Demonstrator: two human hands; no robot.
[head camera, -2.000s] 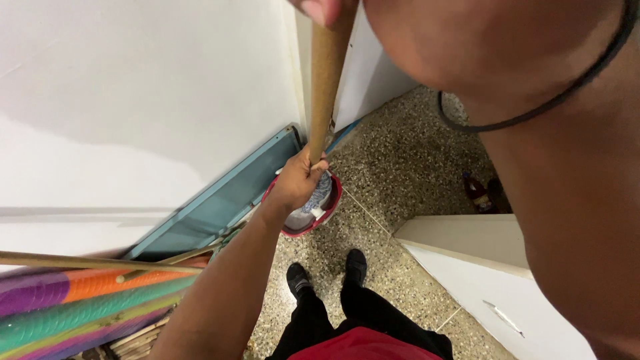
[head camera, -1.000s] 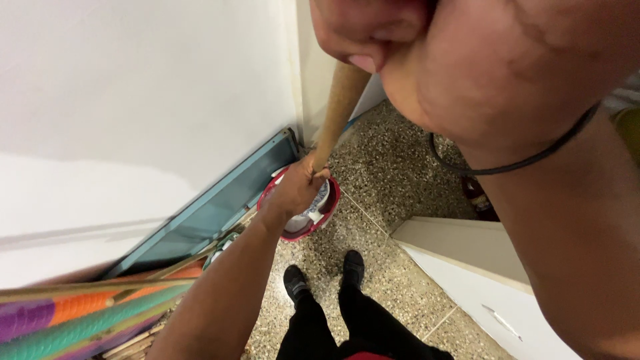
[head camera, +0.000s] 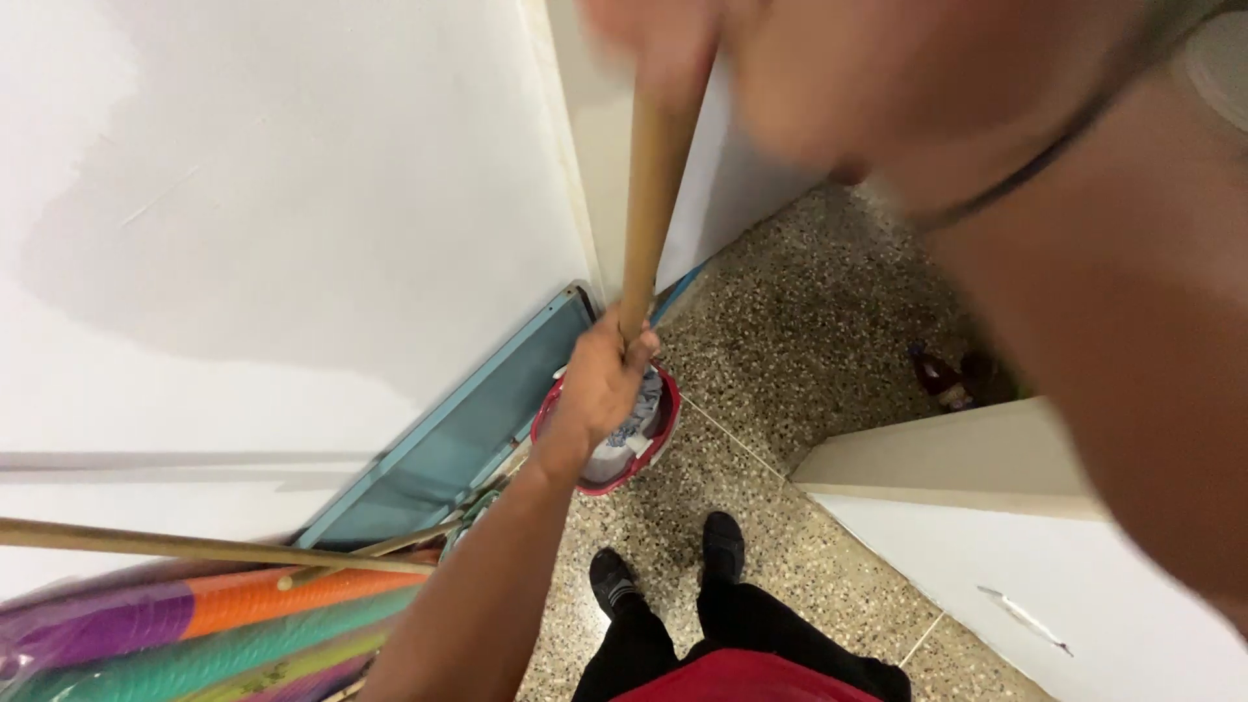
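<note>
A wooden pole (head camera: 655, 195) stands upright in front of me, its upper part close to the camera. My left hand (head camera: 604, 375) is closed around its lower visible part. Near the top edge, my right hand (head camera: 780, 68), blurred and cut off by the frame, grips the pole higher up; a dark band circles that wrist. Below my left hand a red-rimmed bucket (head camera: 673, 414) rests on the floor with grey, patterned cloth (head camera: 641, 414) inside it. The pole's lower end is hidden behind my left hand.
A blue-grey panel (head camera: 458, 419) leans against the white wall (head camera: 292, 195). Colourful wrapped rolls (head camera: 244, 609) and a wooden stick (head camera: 195, 546) lie at lower left. A white low wall (head camera: 955, 556) juts in at right, with a bottle (head camera: 938, 375) behind it. My feet are on the speckled floor (head camera: 780, 322).
My right hand has shifted along the upper part of the pole and is now blurred. My left hand remains closed around the pole above the bucket.
</note>
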